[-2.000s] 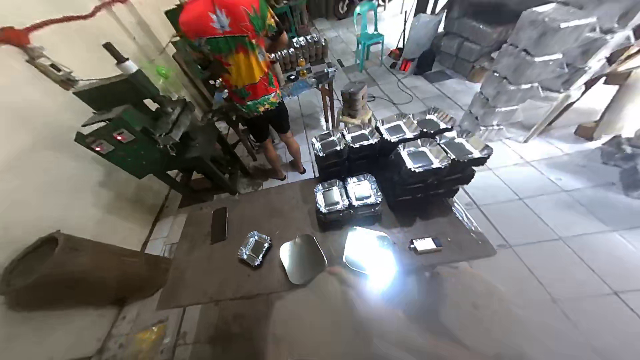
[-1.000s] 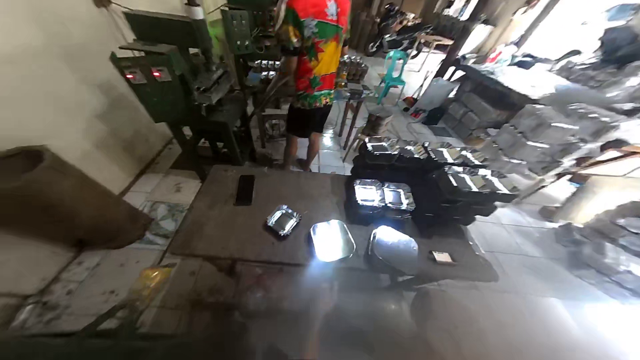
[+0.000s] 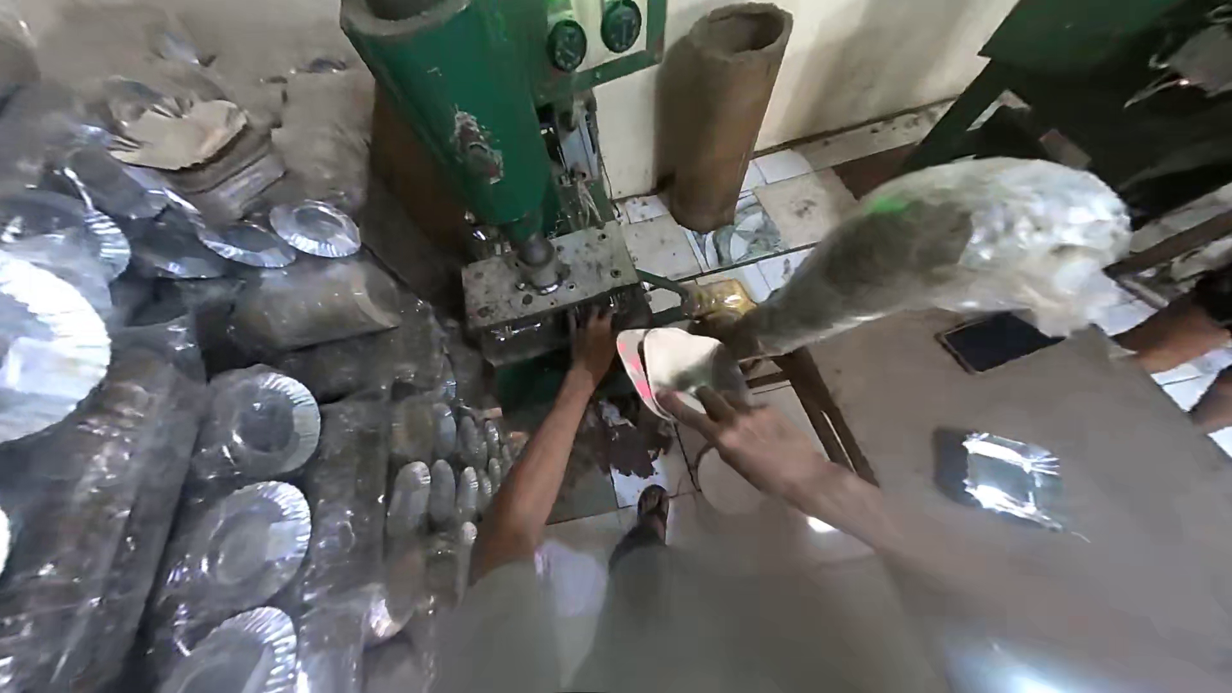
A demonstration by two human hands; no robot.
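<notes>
My left hand (image 3: 594, 345) reaches to the front edge of a green press machine (image 3: 481, 144), its fingertips at the gap under the metal plate (image 3: 549, 274); whether it holds anything is hidden. My right hand (image 3: 746, 433) grips thin rounded-square metallic sheets (image 3: 683, 366) with the fingers on top, just right of the press. A square foil tray (image 3: 1011, 478) lies on the brown worktable (image 3: 885, 395) to the right, with a dark phone (image 3: 1006, 339) behind it.
Plastic-wrapped stacks of round foil plates (image 3: 255, 539) fill the left side. A brown tube (image 3: 727, 115) stands by the wall. A cloudy plastic-wrapped bundle (image 3: 943, 241) extends over the table's back edge. Another person's arm (image 3: 1179, 332) shows at the right edge.
The view has swung far left, from the worktable and tray stacks to the green press. Both my hands are now plainly in view, the right one holding sheets.
</notes>
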